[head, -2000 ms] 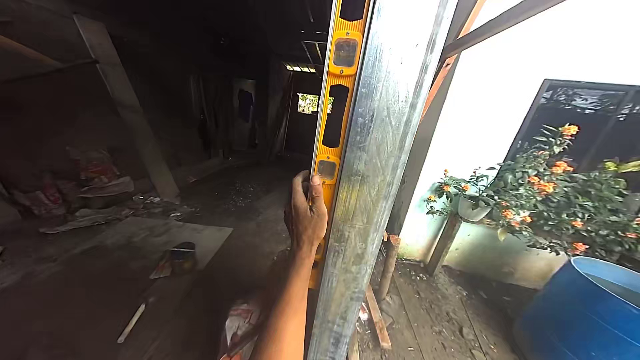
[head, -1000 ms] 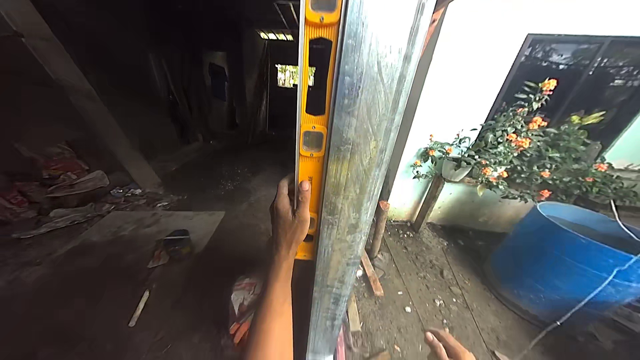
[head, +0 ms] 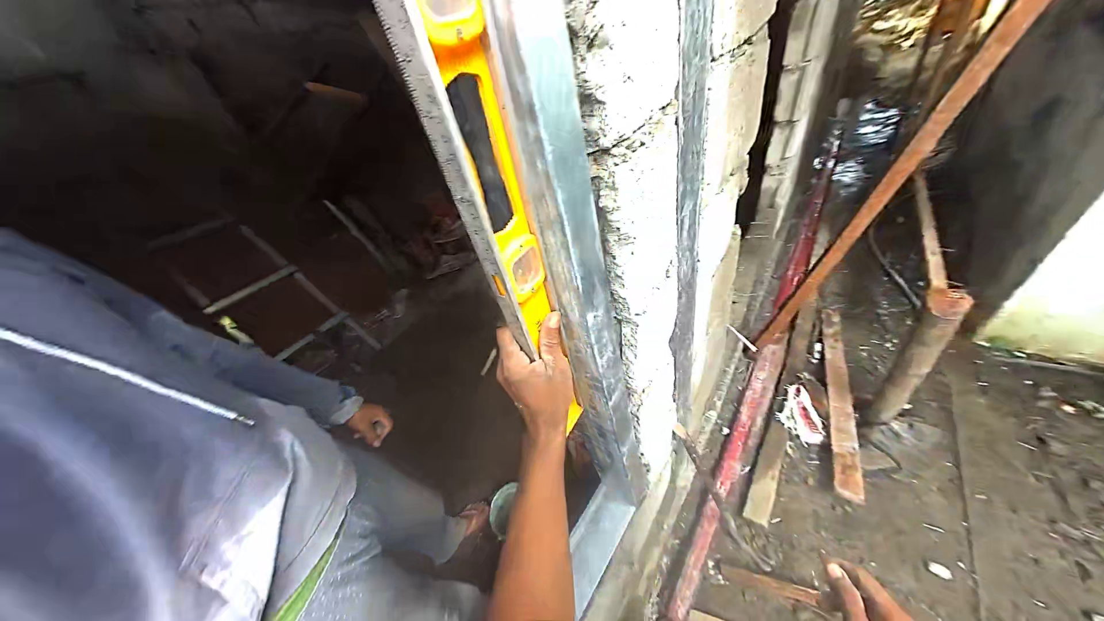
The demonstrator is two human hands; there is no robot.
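My left hand (head: pixel 539 379) grips the lower part of a yellow spirit level (head: pixel 509 198). The level stands nearly upright along a galvanized metal frame (head: pixel 573 207) at the edge of a rough concrete column (head: pixel 642 216). The level's metal edge shows on its left side, and its top runs out of view. At the bottom right, only the fingers of my right hand (head: pixel 862 591) show, over the dirt ground; I see nothing held in them, and the rest of the hand is cut off.
A person in a grey-blue top (head: pixel 129 414) is close on the left, one hand (head: pixel 371 423) low. A rusty metal bar (head: pixel 906 164) slants across the right, above a red pipe (head: pixel 750 405), a wooden board (head: pixel 841 405) and a round post (head: pixel 918 354).
The view has swung strongly, and the blue barrel and flowering plant are out of it. Another person now shows at left. My left hand stays on the level; my right hand came into view one second ago.
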